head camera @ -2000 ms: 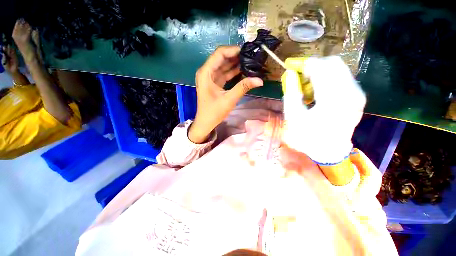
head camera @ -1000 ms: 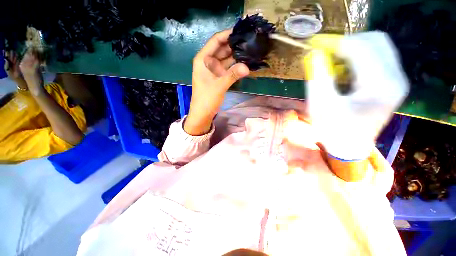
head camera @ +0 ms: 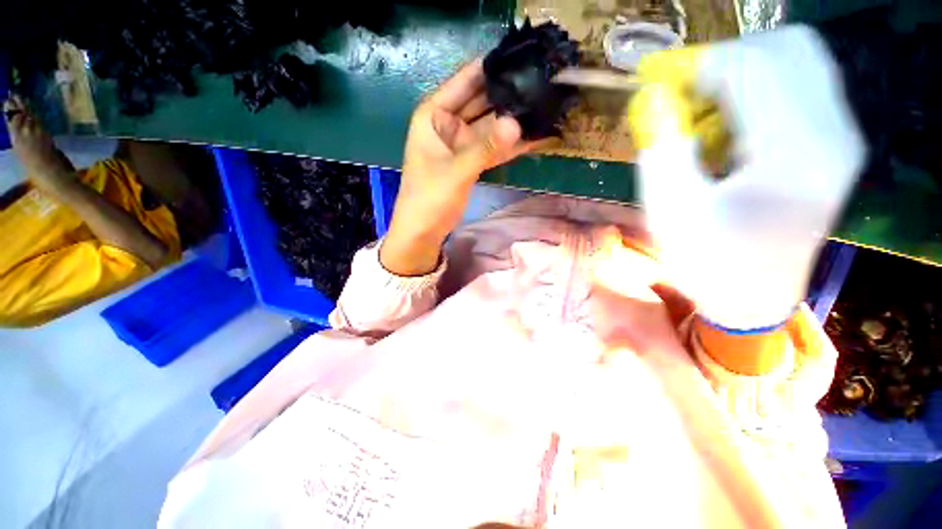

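Observation:
My bare left hand (head camera: 451, 145) holds a black flower head (head camera: 525, 81) with ruffled, pointed petals, just above the bench at the cardboard's left side. My right hand (head camera: 739, 170), in a white glove with yellow fingertips and a blue cuff edge, is blurred and grips a thin pale stick (head camera: 599, 78). The stick's far end is at the right side of the flower head; whether it touches is hard to tell. The glue dish (head camera: 642, 45), a clear oval, sits on the stained cardboard mat (head camera: 594, 129) behind the stick.
A heap of black pieces (head camera: 196, 36) lies on the green bench (head camera: 351, 129) at the left. Below are a blue crate of black pieces (head camera: 315, 222) and, at right, a crate of brown pieces (head camera: 878, 356). A person in yellow (head camera: 83, 248) works at far left, near a blue tray (head camera: 178, 310).
The flower head has turned from its side to a rounder face since two seconds ago. My gloved right hand has moved right and up, with the stick now lying nearly level.

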